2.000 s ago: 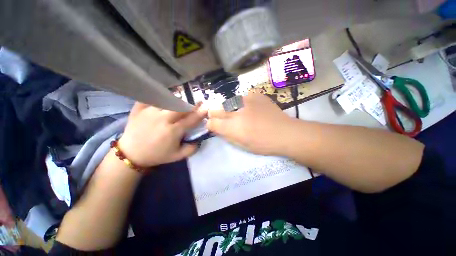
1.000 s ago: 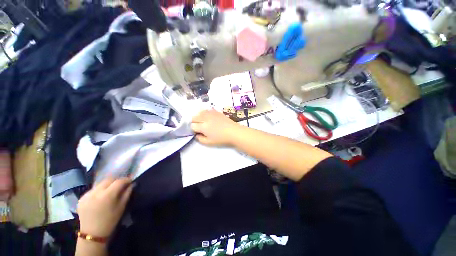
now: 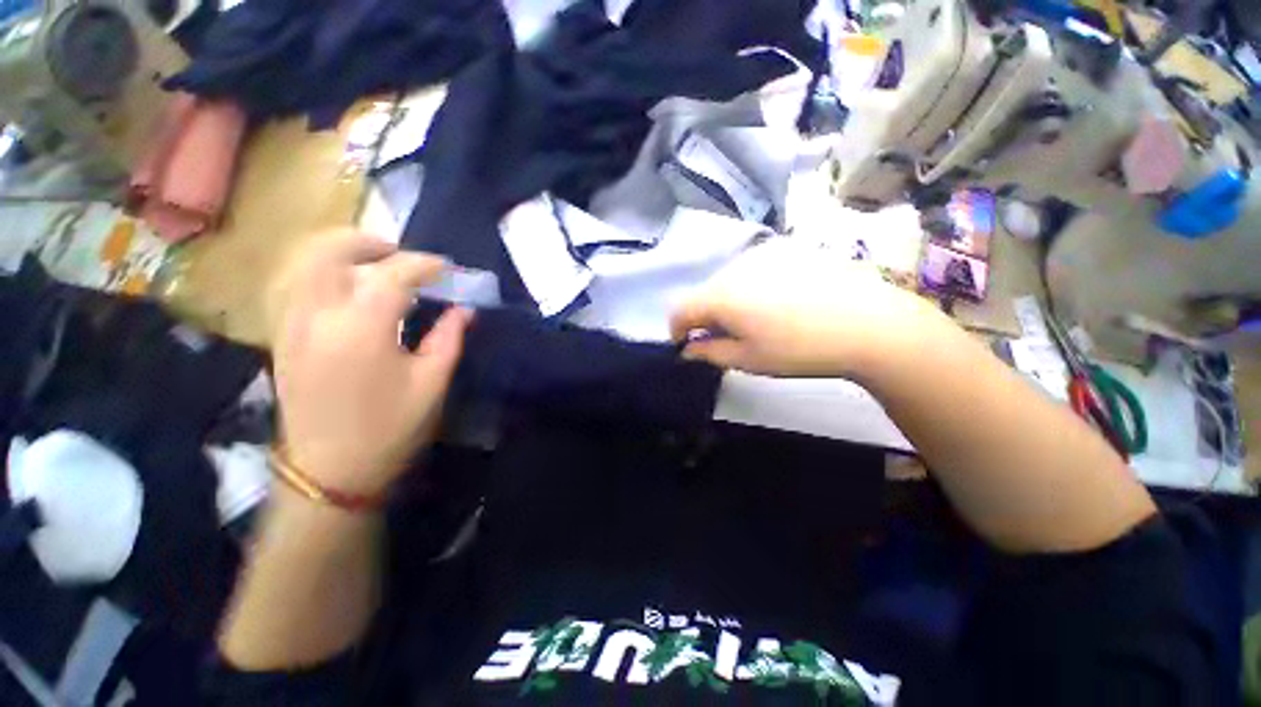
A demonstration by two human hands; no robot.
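A navy fabric piece (image 3: 588, 370) lies stretched between my hands at the front edge of the white table. My right hand (image 3: 726, 336) pinches its right end between thumb and fingers. My left hand (image 3: 362, 345) is at its left end, blurred, with thumb and fingers apart; whether it touches the cloth is unclear. Light grey fabric pieces (image 3: 692, 256) with dark edges lie just behind the navy piece. A dark navy heap (image 3: 553, 104) lies beyond them.
The cream sewing machine (image 3: 954, 104) stands at the back right. A lit phone (image 3: 957, 246) lies beside it. Scissors with red and green handles (image 3: 1113, 408) lie at the right. A pink cloth (image 3: 190, 163) lies at the left. More dark fabric with white pieces (image 3: 76, 504) lies at the lower left.
The view has swung left, away from the machine. The hands have gone from the light grey cloth to a navy piece. My left hand has opened and moved up towards the table's left part.
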